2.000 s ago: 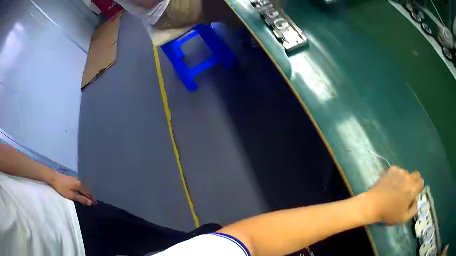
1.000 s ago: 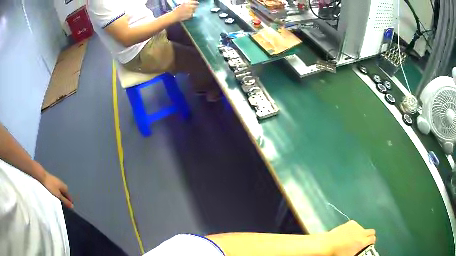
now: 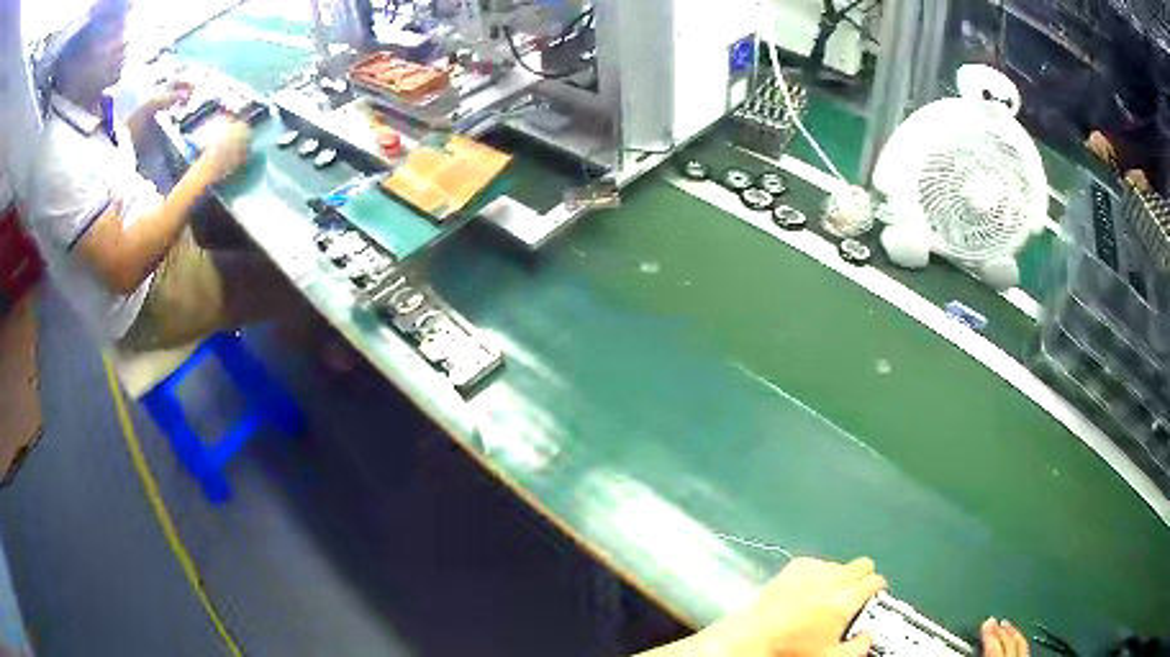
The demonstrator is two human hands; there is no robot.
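Observation:
A pale grey bracket assembly (image 3: 908, 631) lies at the bottom right of the head view, cut off by the lower edge. My left hand (image 3: 811, 608) is closed on its left end. A thin bright solder wire (image 3: 752, 544) sticks out to the left from beside this hand. Only the fingertips of my right hand (image 3: 1003, 639) show, at the bracket's right end; the rest is below the picture, so its grip is hidden.
More bracket assemblies (image 3: 443, 344) lie in a row along the green bench's (image 3: 667, 372) near edge. A seated person (image 3: 135, 212) works at the far left by a blue stool (image 3: 225, 411). A white fan (image 3: 969, 186) and black round parts (image 3: 757, 198) stand at the back.
The view has swung right and up along the bench, bringing the fan and back equipment in. My left hand stays at the bracket assembly. My right fingertips now show clearly at its other end.

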